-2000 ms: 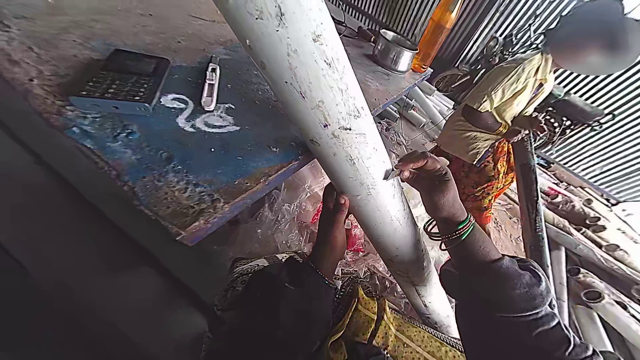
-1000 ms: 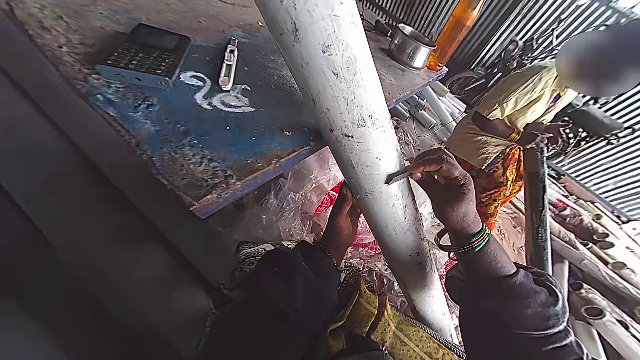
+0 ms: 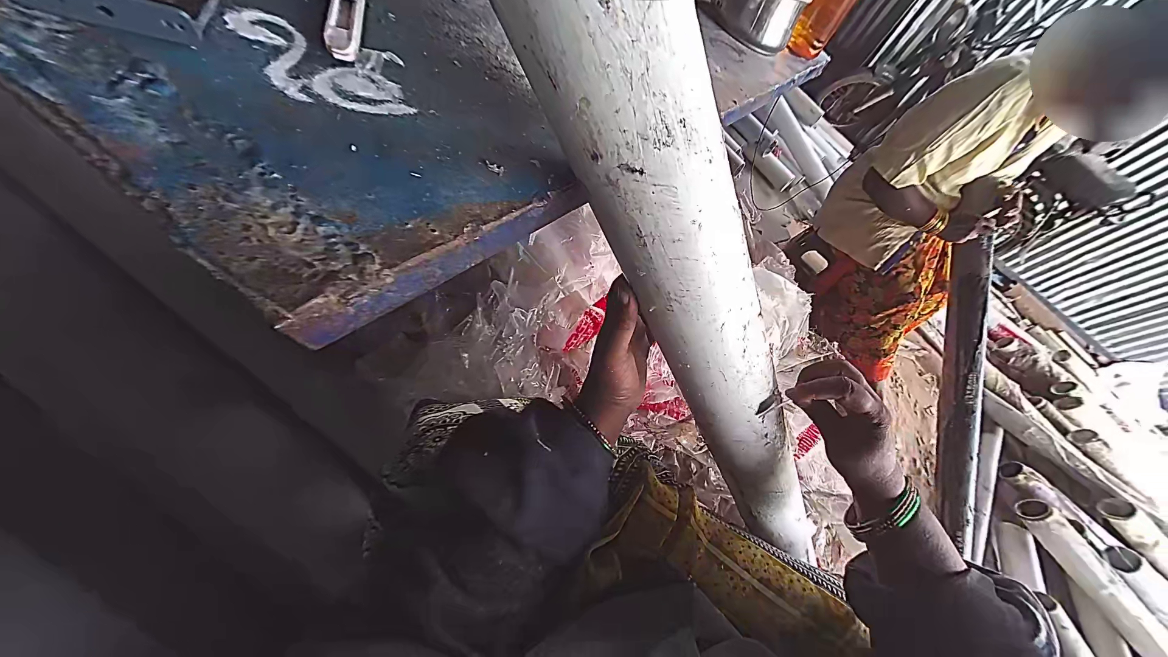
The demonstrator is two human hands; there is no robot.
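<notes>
A long whitish pipe (image 3: 666, 228), scuffed with dark marks, slants from the top centre down to the lower right of the view. My left hand (image 3: 620, 365) rests against its left side, thumb up; its fingers are partly hidden behind the pipe. On the right side, my right hand (image 3: 844, 415) pinches a small thin dark blade (image 3: 769, 402) between thumb and fingertips, with the blade's tip at the pipe's surface. Green bangles circle the right wrist. Yellow patterned cloth (image 3: 721, 557) lies below the hands.
A worn blue table (image 3: 438, 292) at upper left bears chalk-like marks, a cutter (image 3: 345, 27) and part of a metal pot (image 3: 762, 20). Clear plastic wrap (image 3: 520, 338) is heaped beneath it. A person (image 3: 922, 182) stands at right by a dark pipe (image 3: 964, 392); many pipes (image 3: 1086, 538) are stacked beyond.
My right hand has moved down along the pipe with the blade. My left hand stays at the pipe's left side. The view has shifted down.
</notes>
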